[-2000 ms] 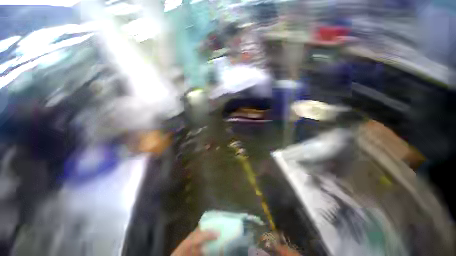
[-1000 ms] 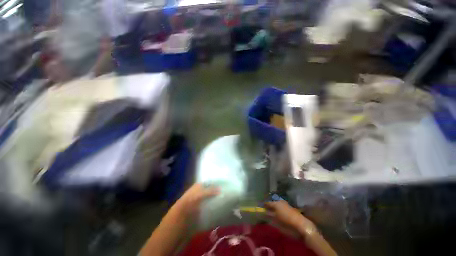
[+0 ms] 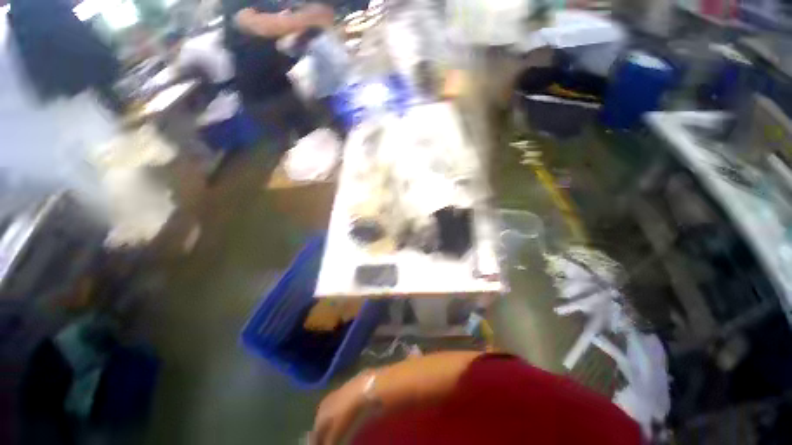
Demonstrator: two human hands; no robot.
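Observation:
The view is blurred. My right forearm, in a red sleeve with a light band at the wrist, reaches across the bottom of the view. My right hand (image 3: 334, 419) is at the lower edge, partly cut off; its fingers and anything in them cannot be made out. My left hand is out of the picture. No pale green bundle can be made out near my hand. A long white table (image 3: 347, 261) stands just beyond my arm, with pale heaps and dark items on it.
A blue basket (image 3: 291, 369) with yellowish contents stands left of the table. White strips (image 3: 595, 326) lie on the floor at right. A dark bin (image 3: 560, 113) and a blue barrel (image 3: 636, 91) stand behind. Another table (image 3: 725, 182) is at far right. People are at upper left.
The view has swung to another part of the room. My left hand and the pale green bundle have left the picture. My right arm now lies across the bottom towards the left.

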